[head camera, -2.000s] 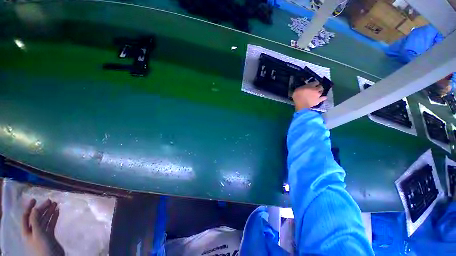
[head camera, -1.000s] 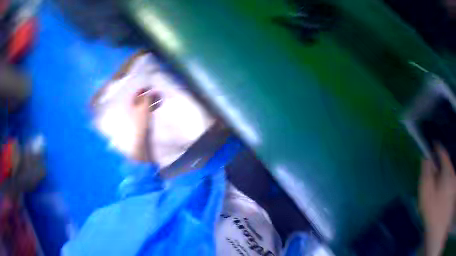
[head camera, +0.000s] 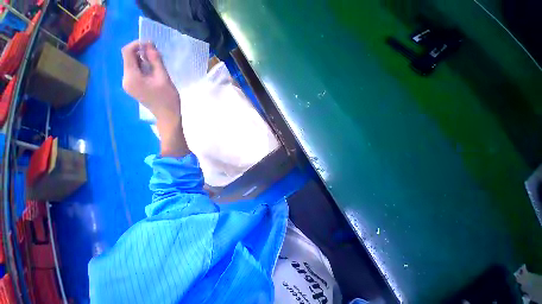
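Observation:
My left hand (head camera: 148, 74) is raised at the upper left and pinches a silvery-white bubble-wrap sheet (head camera: 181, 56) between thumb and fingers. The sheet hangs partly behind the hand. Below it is a brown carton (head camera: 258, 177) filled with loose white sheets (head camera: 229, 127). A pale patch (head camera: 529, 284) at the lower right edge may be part of my right hand, but it is cut off and unclear. It lies beside a dark panel or stack (head camera: 484, 288).
The green bench (head camera: 368, 148) runs diagonally, with a black bracket (head camera: 429, 50) on its far part. Another pale sheet's edge (head camera: 535, 190) shows at the right rim. Red bins (head camera: 87, 27) and cartons (head camera: 58, 74) stand at the left on the blue floor.
The view has swung left. My left hand, over the white sheets before, now holds a bubble-wrap sheet up. My right hand has left the panel on bubble wrap and is no longer clearly visible.

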